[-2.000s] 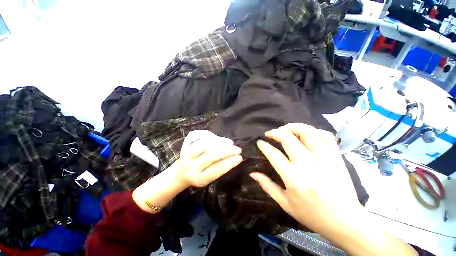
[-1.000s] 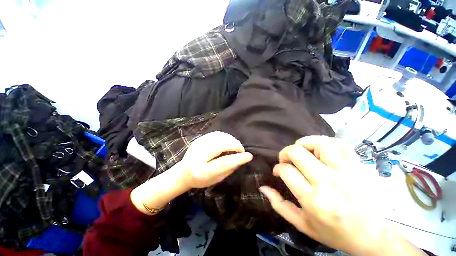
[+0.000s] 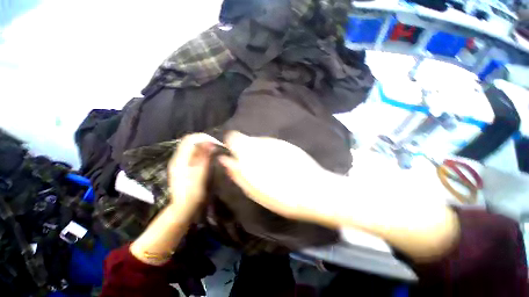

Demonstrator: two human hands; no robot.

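Observation:
The dark garment (image 3: 284, 116), plain black-brown cloth with plaid parts, lies heaped in front of me. My left hand (image 3: 191, 171) is closed on its near edge, left of the middle. My right hand (image 3: 235, 159) reaches across to the left and meets my left hand at the same edge. Both hands are blurred. The right fingers are partly hidden at the cloth, and I cannot tell if they grip it. The cloth hangs in a fold below the right forearm.
The white sewing machine (image 3: 429, 110) stands at the right, blurred. Scissors (image 3: 458, 181) with red and orange-yellow handles lie near it. A pile of dark plaid garments (image 3: 35, 214) is at the lower left. Other tables with blue and red items stand behind.
My right hand has moved left across the cloth to my left hand, with its forearm over the garment. The left hand has shifted left. The whole view has shifted.

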